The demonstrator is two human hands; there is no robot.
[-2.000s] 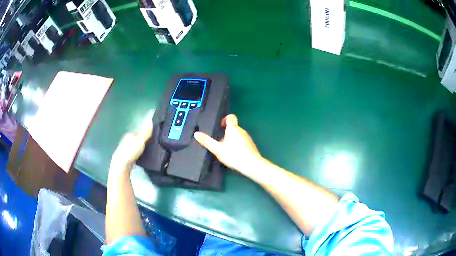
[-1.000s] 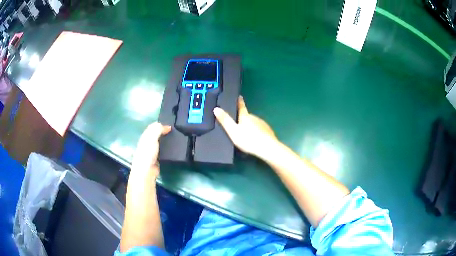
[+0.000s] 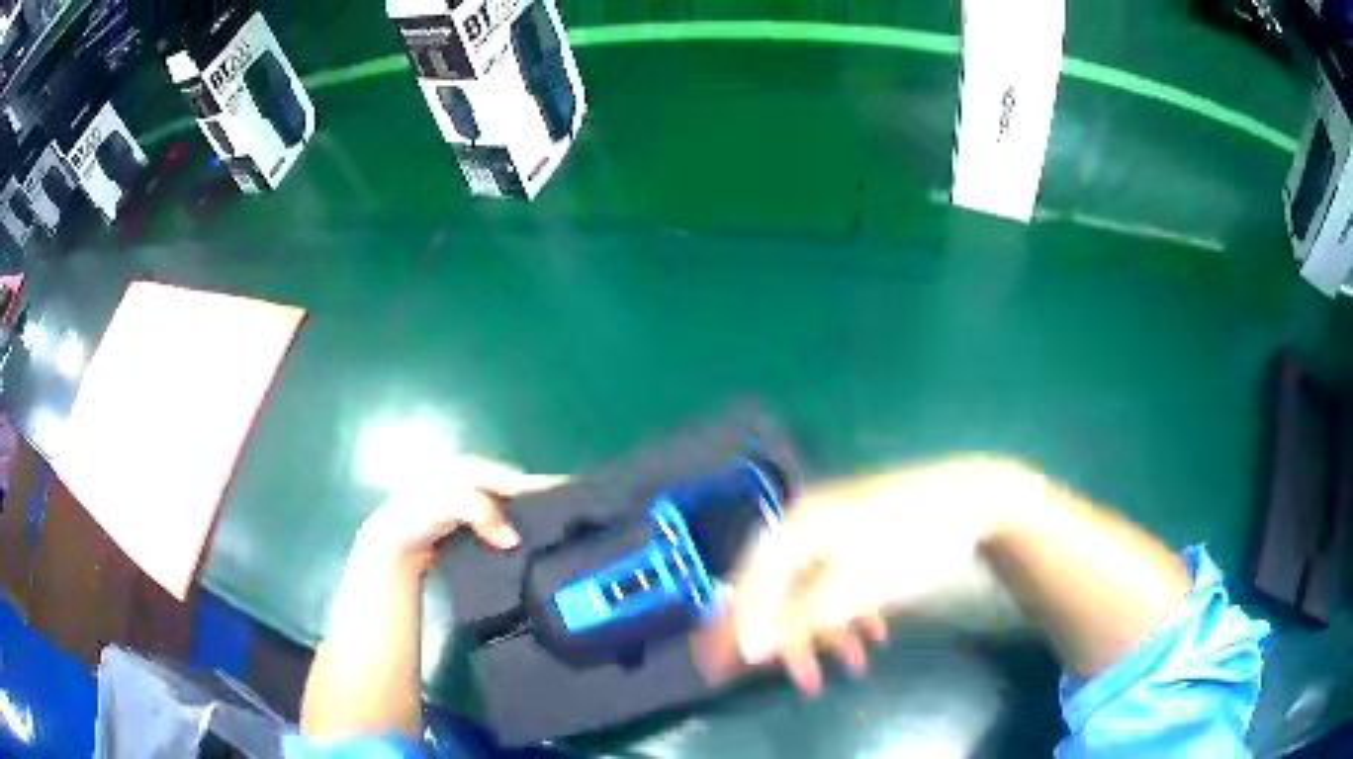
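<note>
A dark foam tray (image 3: 594,704) lies turned at a slant near the bench's front edge. A black battery tester (image 3: 631,586) with a blue keypad and screen frame sits in its hollow, the cable end towards the lower left. My left hand (image 3: 453,512) grips the tray's left end, thumb on top. My right hand (image 3: 809,586) is blurred over the tray's right end and hides part of it and of the screen end; its hold cannot be made out.
White retail boxes (image 3: 497,104) stand along the back; a tall white box (image 3: 1009,111) is back right. A white board with a red edge (image 3: 178,423) lies left. Dark stacked foam trays (image 3: 1306,497) are far right. A plastic bag liner (image 3: 178,712) is at the lower left.
The foam tray with the tester has turned clockwise and moved closer to me. My right hand has shifted over its screen end. The view has tilted up, showing more of the boxes.
</note>
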